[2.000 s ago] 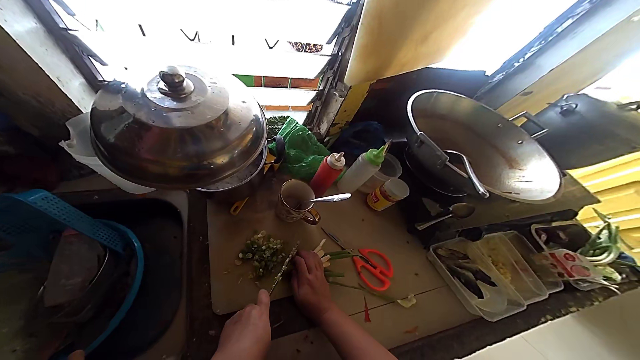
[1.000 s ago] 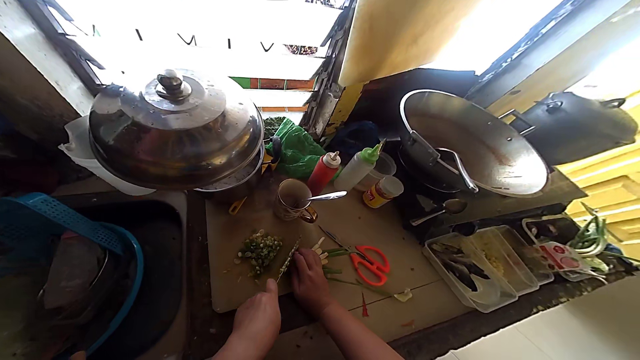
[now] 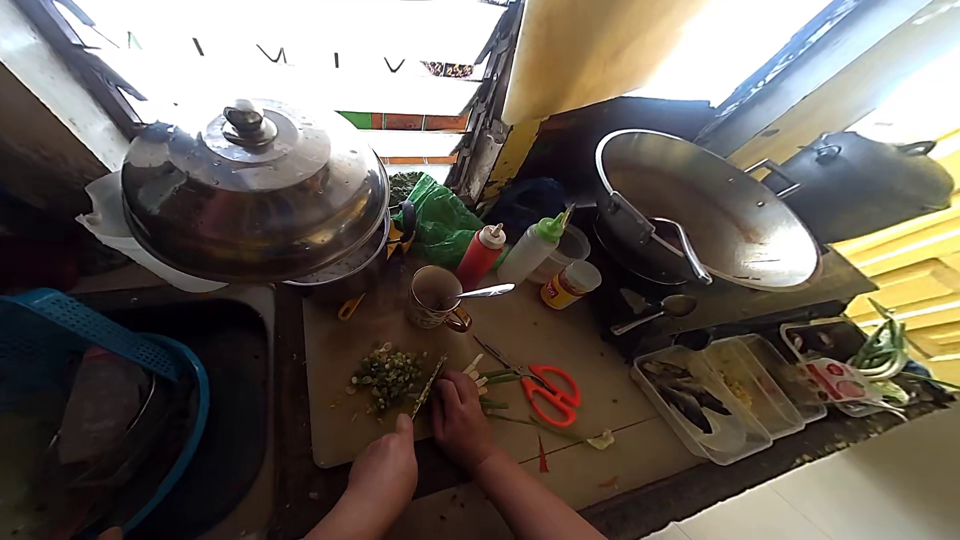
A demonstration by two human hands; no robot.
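Note:
My left hand [image 3: 382,469] is closed around a knife, whose blade [image 3: 429,386] has green bits on it and points away from me. Just right of the blade, my right hand [image 3: 459,420] holds a bunch of spring onions [image 3: 499,375] down on the cutting board [image 3: 330,427]; the grip is partly hidden under the fingers. Chopped spring onion [image 3: 388,377] lies in a heap left of the blade. Orange-handled scissors [image 3: 551,394] lie to the right, beside long green stalks. Behind the board's middle stands a patterned mug [image 3: 433,300] with a spoon in it.
A large lidded steel pot [image 3: 255,202] stands back left, above a sink holding a blue basket [image 3: 199,405]. Squeeze bottles [image 3: 480,259] and a jar [image 3: 570,285] stand behind. A wok [image 3: 712,210] sits back right, with plastic containers [image 3: 739,442] holding food in front.

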